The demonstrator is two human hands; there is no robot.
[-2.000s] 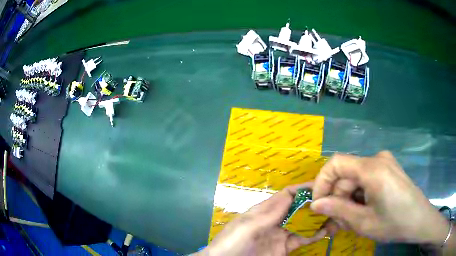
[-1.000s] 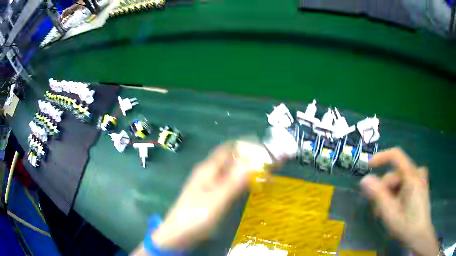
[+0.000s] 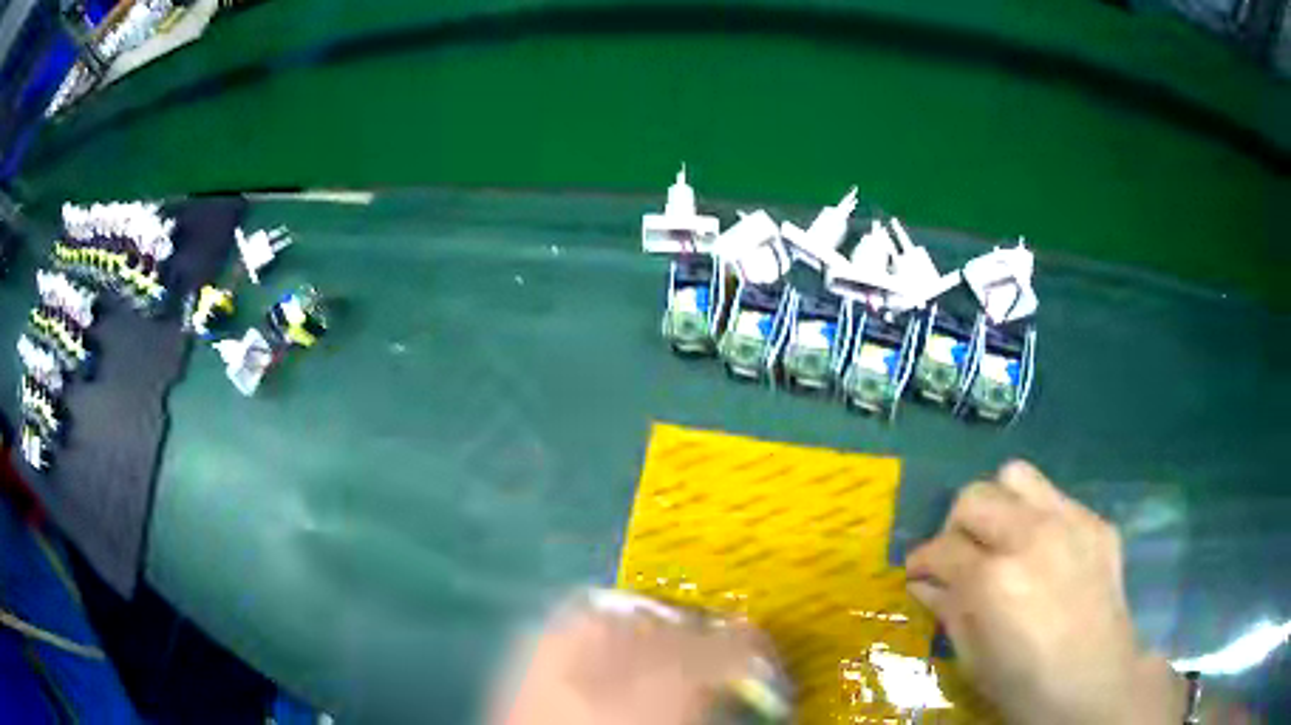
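The yellow adhesive sheet (image 3: 765,503) lies flat on the bench, with a step cut out of its right edge. My left hand (image 3: 623,673) is low in the view and strongly blurred. It is closed around a circuit board unit, of which a white part and a small yellow part show; the rest is hidden. My right hand (image 3: 1026,581) is over the sheet's right edge with its fingertips together near the step. Whether a yellow piece is between those fingertips cannot be told.
Several boards (image 3: 811,347) stand in a row beyond the sheet, their white plug housings (image 3: 680,231) pointing away. Two loose units (image 3: 297,317) lie at the left. More units (image 3: 116,241) stand in clusters on a dark mat (image 3: 121,411) at the far left. Clear film (image 3: 1154,538) lies beyond my right hand.
The standing row has one more unit at its left end. One loose unit has gone from the left group. My left hand has come down over the sheet and my right hand back to its edge.
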